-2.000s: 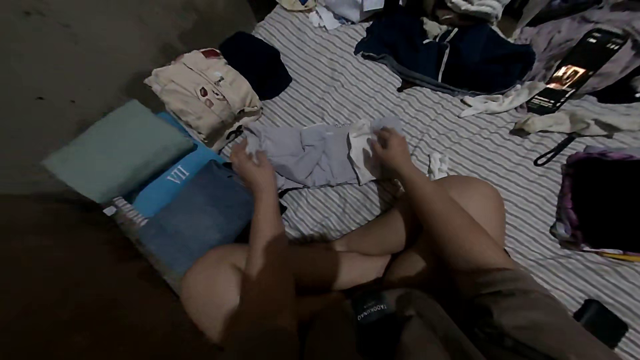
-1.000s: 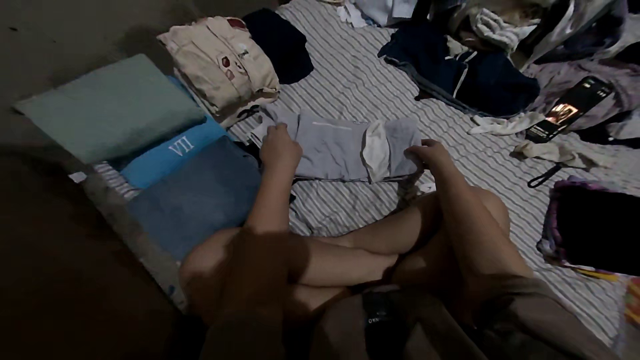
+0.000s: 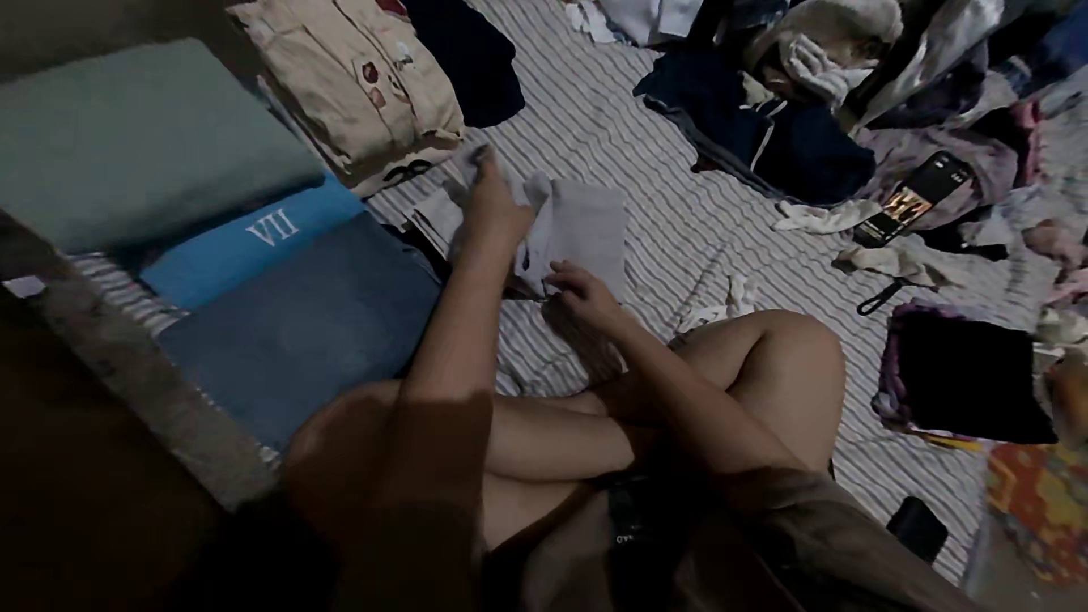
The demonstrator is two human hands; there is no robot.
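A light grey garment (image 3: 586,225) with a paler part lies on the striped sheet (image 3: 578,93) in front of my crossed legs, its right side folded inward. My left hand (image 3: 493,204) is over the garment's left part, fingers pointing away from me; whether they pinch the cloth cannot be made out. At the garment's near edge is my right hand (image 3: 582,293), its fingers bent and touching or just above the cloth. Left of my hands lie a folded dark blue-grey cloth (image 3: 306,323), a blue one (image 3: 255,242) with lettering, and a folded green one (image 3: 153,144).
Folded beige clothing (image 3: 357,85) and a dark navy cloth (image 3: 472,59) lie at the upper left. Navy shorts (image 3: 748,127), a heap of clothes (image 3: 850,51) and a lit phone (image 3: 914,200) are at the upper right. A folded black cloth (image 3: 969,374) lies at the right.
The garment was spread wide between both hands; its right side is now folded over to the left. My right hand has moved left, close to my left hand.
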